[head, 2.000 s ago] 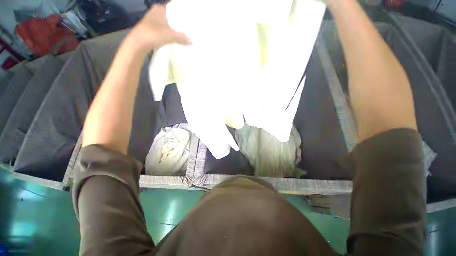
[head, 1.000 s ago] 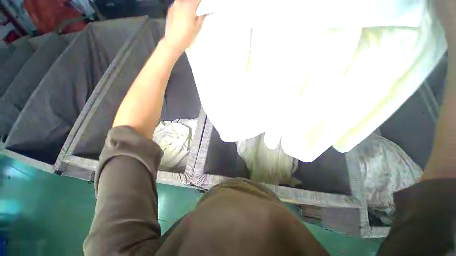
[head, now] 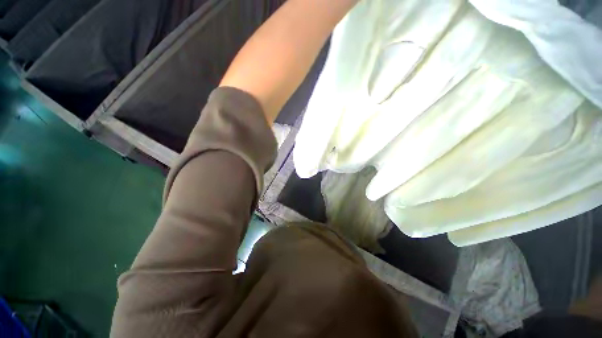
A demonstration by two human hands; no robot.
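A white or cream garment hangs in loose folds across the upper right, over the bins, and its top runs out of the picture. My left forearm reaches up to the top edge beside the garment; the hand is cut off, so its hold is hidden. At the lower right edge only a blurred bit of my right arm and a dark sleeve show; the right hand is out of the picture. Below the garment's hem, a cream garment bundle lies in a bin.
Grey-brown cloth-lined bins stand in a row from upper left to lower right, with pale rims in front of me. A grey-beige garment pile lies at lower right. Green floor is at left, with a blue object in the bottom left corner.
The view has turned and shifted. The garment appears further right and lower, its folds now clearer. My left hand has left the picture at the top; less of my right arm shows.
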